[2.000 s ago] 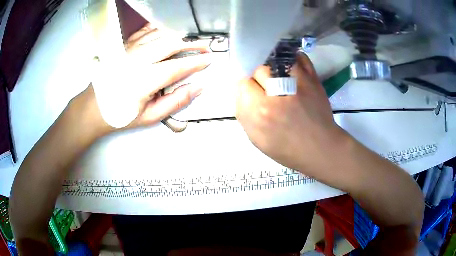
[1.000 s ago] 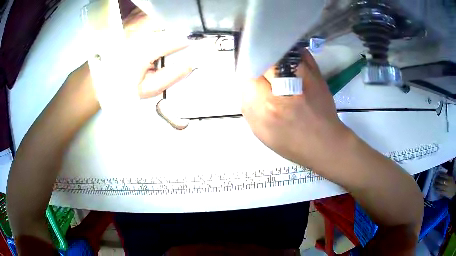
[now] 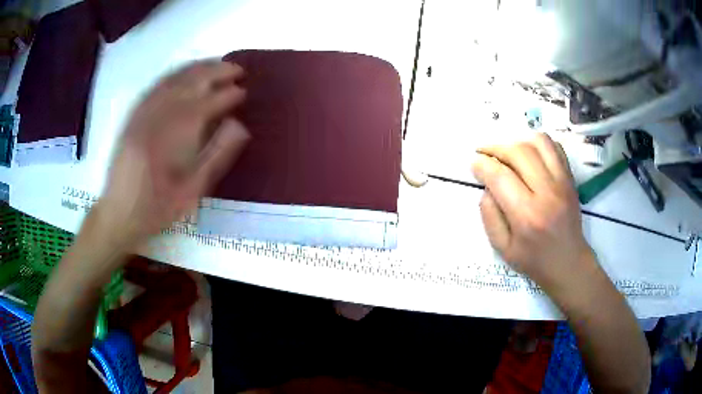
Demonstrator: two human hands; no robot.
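A maroon patch pocket piece (image 3: 319, 131) lies flat on the white table, rounded corners at the far end, a pale strip (image 3: 296, 225) along its near straight edge. My left hand (image 3: 181, 138) is blurred at the piece's left edge, fingertips over its upper left part; whether it grips the cloth cannot be told. My right hand (image 3: 531, 204) is right of the piece, fingers curled, apart from the cloth, near the dark bed seam. Its fingertips are partly tucked under, and no held thing shows.
More maroon pieces (image 3: 55, 77) lie at the far left. The sewing machine head (image 3: 623, 46) is at upper right, with a green-handled tool (image 3: 602, 182) and dark metal snips (image 3: 645, 181) below it. A printed ruler scale (image 3: 462, 271) runs along the front edge. Baskets and red stools stand below.
The view has shifted left, so the machine head now sits at the right. The whole maroon pocket piece now shows flat on the table. My right hand is out from behind the machine parts.
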